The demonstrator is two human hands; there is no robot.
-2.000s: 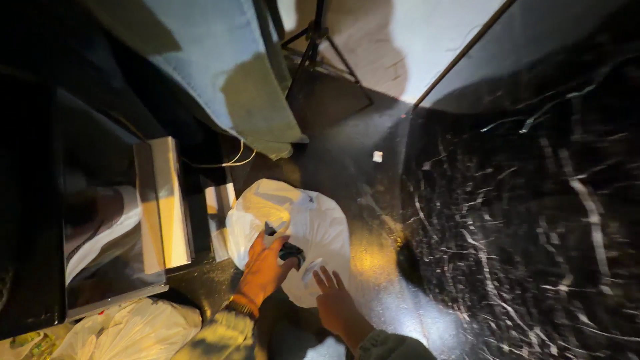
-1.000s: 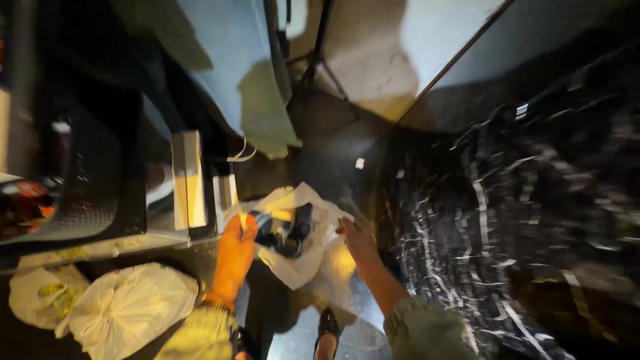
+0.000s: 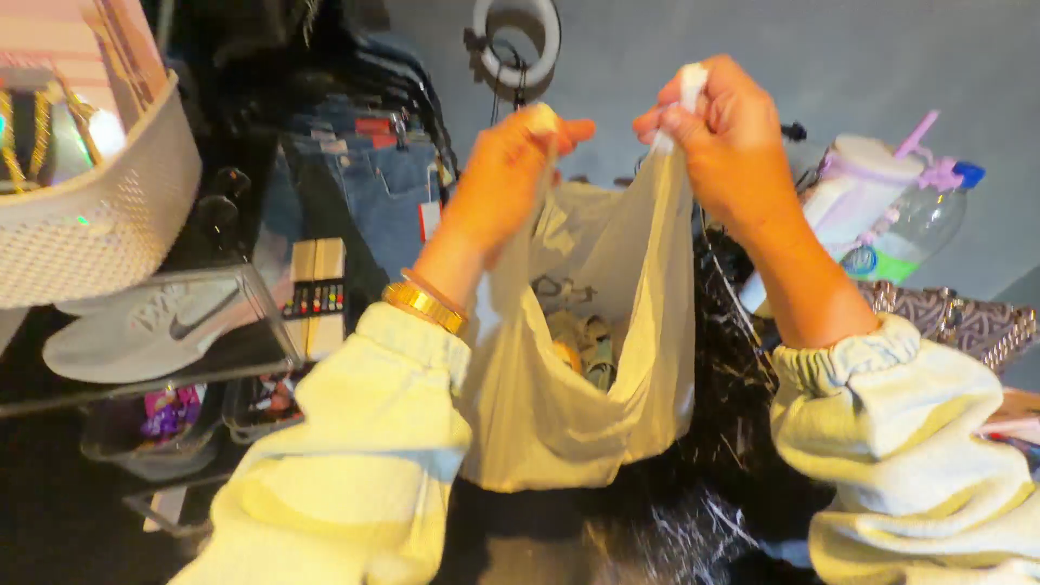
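A white plastic carrier bag (image 3: 569, 439) hangs between my hands with its mouth open toward me. My left hand (image 3: 508, 171), at upper centre, grips one handle of the bag. Higher and to the right, my right hand (image 3: 723, 130) holds the other handle, its top poking out above the fingers. Inside the bag lie some greenish and orange items (image 3: 589, 345), too blurred to name. A gold watch or bracelet (image 3: 425, 306) is on my left wrist.
At left are a woven plastic basket (image 3: 97, 227), a clear shelf holding a Nike shoe (image 3: 154, 333), and hanging jeans (image 3: 382, 191). A ring light (image 3: 520, 77) stands behind. On the right are a tumbler (image 3: 861, 183), a plastic bottle (image 3: 934, 211), a patterned bag (image 3: 967, 321) and a black marbled surface (image 3: 699, 520).
Both hands have come up with the bag, which was low near the floor and now hangs by its handles. The view has shifted strongly, showing the basket, ring light and bottle.
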